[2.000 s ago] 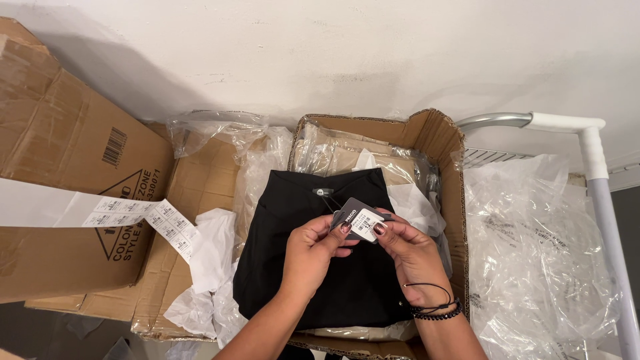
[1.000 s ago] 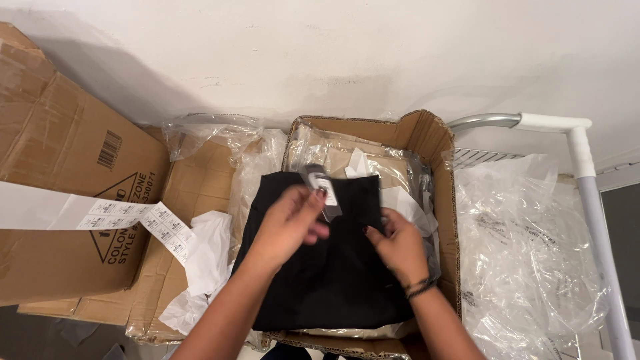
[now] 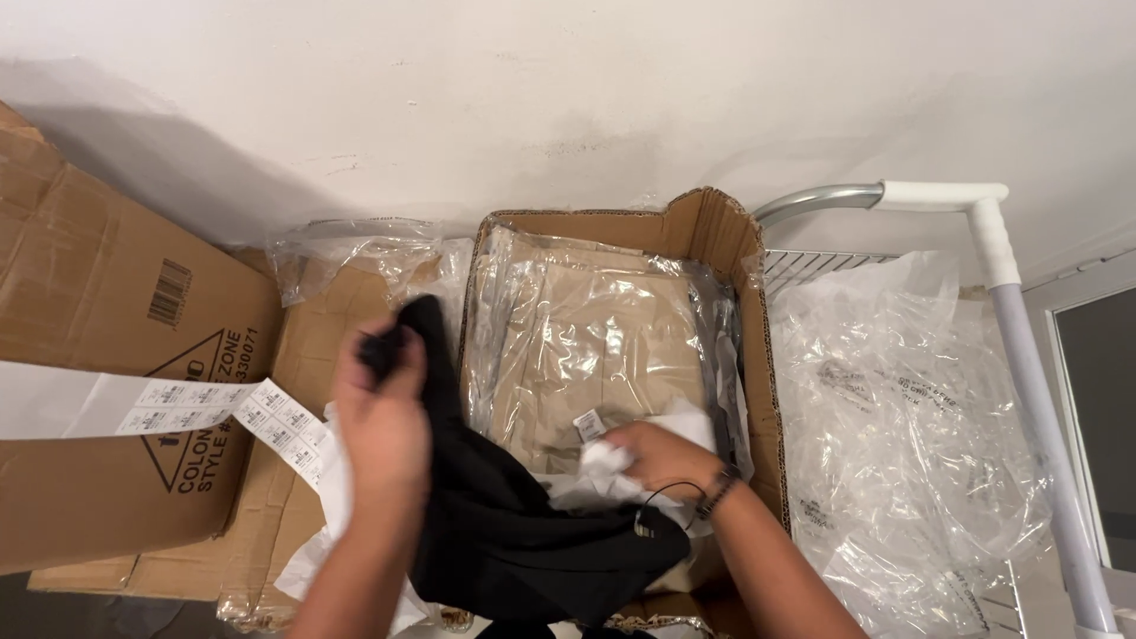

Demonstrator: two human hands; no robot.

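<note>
A black garment (image 3: 532,550) hangs in folds over the front of an open cardboard box (image 3: 770,417). My left hand (image 3: 383,399), blurred, grips a bunched end of it above the box's left side. My right hand (image 3: 661,457) is closed on crumpled white tissue paper (image 3: 603,470) inside the box. A small white label (image 3: 588,425) shows just beside its fingers. Beneath lie beige garments in clear plastic bags (image 3: 612,346). A loop of black cord and a small tag (image 3: 643,531) show at the black garment's right end, near my right wrist.
At left stands a large printed carton (image 3: 98,355), with a strip of printed stickers (image 3: 284,430) crossing in front of it. Clear plastic bags (image 3: 905,426) cover a wire rack (image 3: 821,266) on the right, beside a white and metal rail (image 3: 1021,355). A wall rises behind the box.
The black garment, earlier spread flat over the box, is now bunched and lifted at the left by my left hand, which has let go of the tag. My right hand has moved onto the tissue paper.
</note>
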